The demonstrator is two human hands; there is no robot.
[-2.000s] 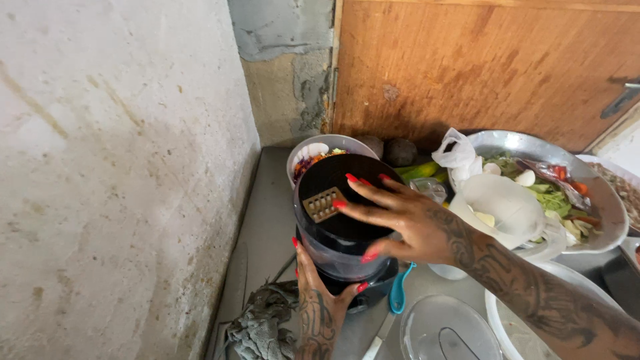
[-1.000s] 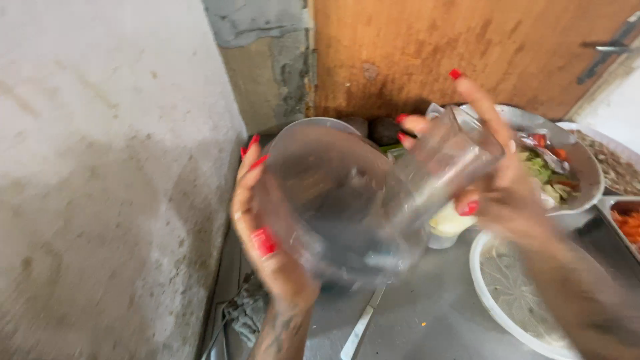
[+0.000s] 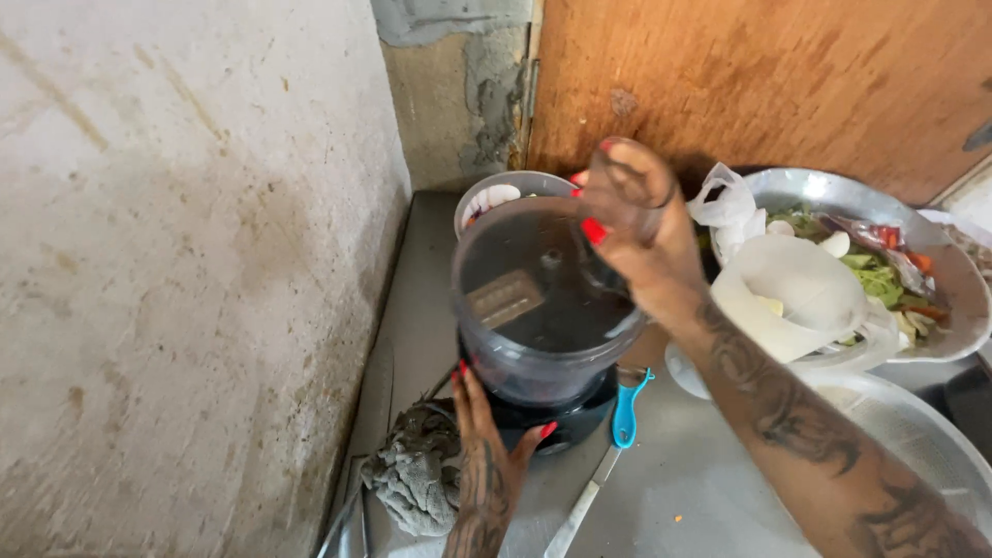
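Note:
A food processor with a clear bowl [image 3: 527, 372] stands on a steel counter, its clear lid [image 3: 550, 240] on top. Through the lid shows a black disc with a metal grating insert [image 3: 505, 298]. My right hand [image 3: 651, 232] grips the lid's clear feed tube [image 3: 626, 190]. My left hand [image 3: 492, 442] rests against the black base [image 3: 573, 422], thumb and fingers apart. Close to the base on the right lie a blue-handled peeler [image 3: 625, 411] and a knife [image 3: 577, 515].
A crumpled grey cloth [image 3: 418, 469] lies left of the base, near the wall. Behind stands a tub [image 3: 480, 194] of cut vegetables. At right are a metal basin [image 3: 825, 186] of vegetables, a white plastic jug [image 3: 787, 287] and a large colander [image 3: 922, 434].
The clear lid, held in both hands a second ago, now sits on the bowl over the black disc. My left hand has moved down to the base; my right stays on the feed tube.

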